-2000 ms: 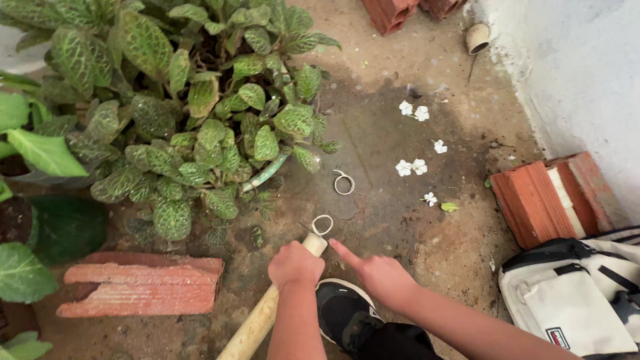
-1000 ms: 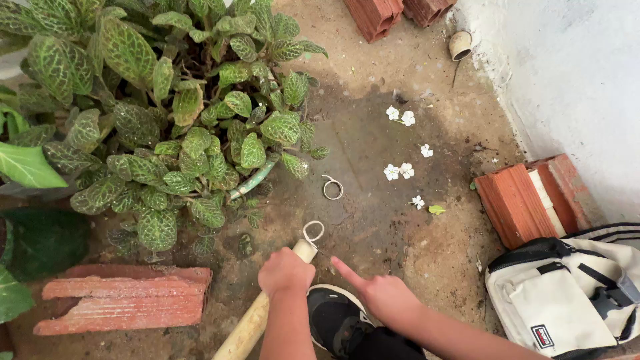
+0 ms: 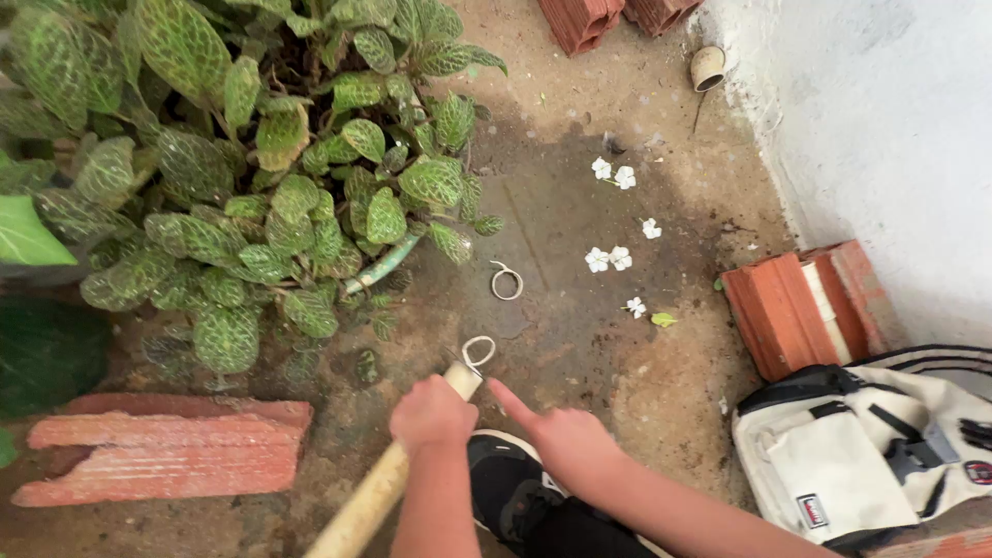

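Observation:
My left hand (image 3: 434, 415) grips a pale pole (image 3: 372, 488) near its upper end. At the tip of the pole is a small off-white ring or loop (image 3: 479, 352), with thin dark wire beside it. My right hand (image 3: 570, 446) has its index finger extended close to the pole's tip, the other fingers curled, and nothing seen in it. Farther up on the wet floor lies another off-white ring (image 3: 507, 284) with a short tail. How the loop is fixed to the pole cannot be told.
A leafy potted plant (image 3: 294, 194) fills the upper left. A broken red brick (image 3: 178, 449) lies lower left. White flowers (image 3: 620, 258) dot the floor (image 3: 558, 341). Hollow bricks (image 3: 783, 318) and a white backpack (image 3: 837, 457) are by the wall at right; a dark shoe (image 3: 504, 480) is below my hands.

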